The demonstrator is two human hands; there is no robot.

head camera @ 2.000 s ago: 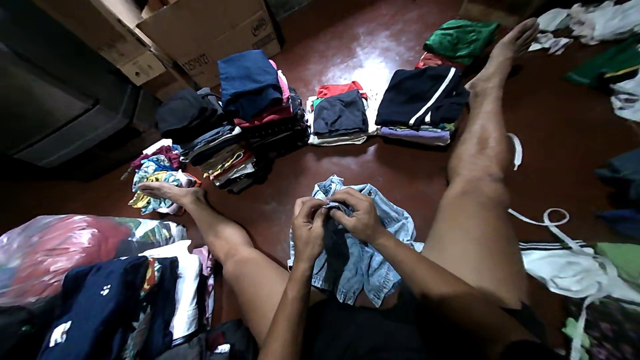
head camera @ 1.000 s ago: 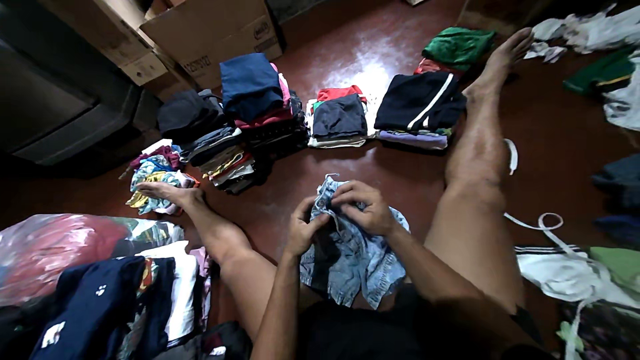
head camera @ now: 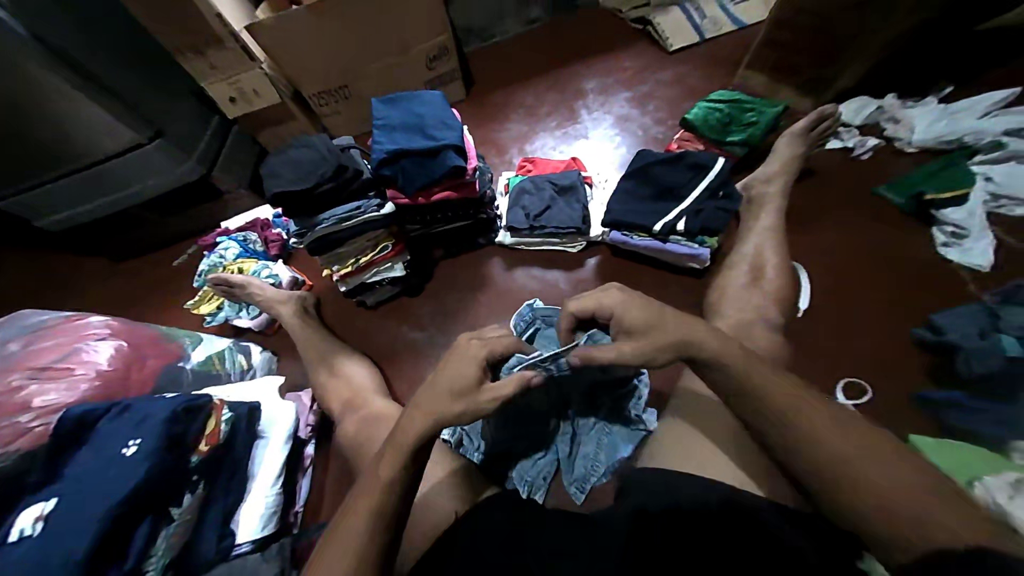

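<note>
A small pair of light-blue denim shorts (head camera: 596,456) hangs between my bent legs, low at the middle. My left hand (head camera: 472,376) pinches the left part of the waistband between thumb and fingers. On the other side, my right hand (head camera: 628,328) grips the waistband with its fingers curled over the top edge. Both hands are close together, and the leg openings hang toward me. Ahead on the red floor stand folded stacks: dark clothes with a navy cloth (head camera: 416,140) on top, a small stack under a dark grey garment (head camera: 548,202), and black clothing with white stripes (head camera: 672,192).
Cardboard boxes (head camera: 360,64) stand at the back left. Nearer left are a clear plastic bag of clothes (head camera: 88,352), folded navy clothes (head camera: 120,464) and a patterned pile (head camera: 240,264) by my left foot. White clothes (head camera: 936,120) and a green garment (head camera: 732,120) lie at the right.
My hands have shifted along the waistband of the denim shorts, and its upper edge now folds between them. The white cord at the right shows less of its length.
</note>
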